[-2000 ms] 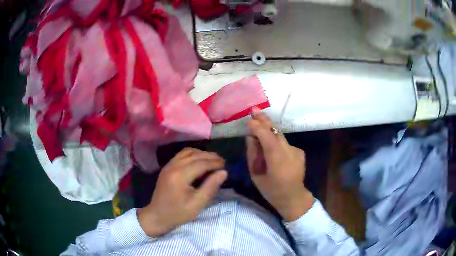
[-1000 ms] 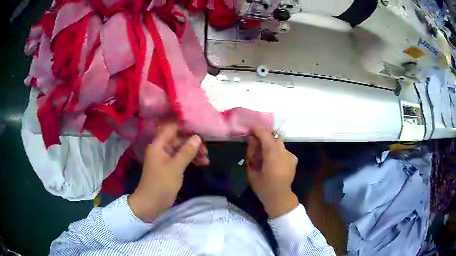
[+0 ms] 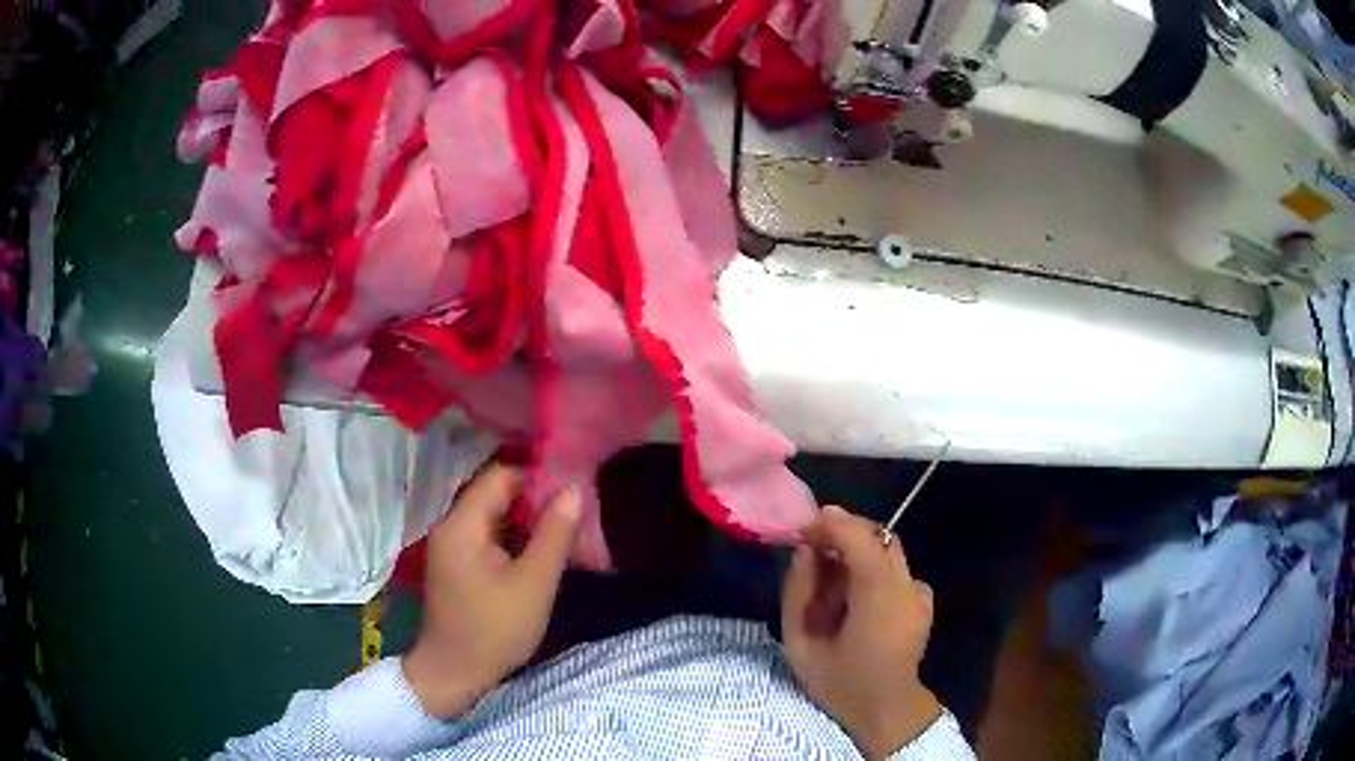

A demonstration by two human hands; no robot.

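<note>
A heap of red and pink collar band pieces (image 3: 491, 208) lies left of the machine and hangs over the table edge. My right hand (image 3: 859, 610) pinches the end of one long pink strip with a red edge (image 3: 710, 379). A thin straight metal shaft (image 3: 915, 494), maybe an awl, sticks up from the same hand; its handle is hidden. My left hand (image 3: 502, 572) is at the heap's lower edge, with a hanging pink piece (image 3: 584, 446) between thumb and fingers.
The white machine bed (image 3: 1011, 372) runs to the right, with a small white disc (image 3: 893, 250) on it. The sewing machine head (image 3: 1040, 60) stands behind. Light blue cut pieces (image 3: 1211, 639) lie low at right. A white cloth or bag (image 3: 320, 498) bulges under the heap.
The short strip end at my right hand has left the bed; that hand now holds a long strip's end lower, off the table edge. The metal shaft now shows clearly. The view has shifted.
</note>
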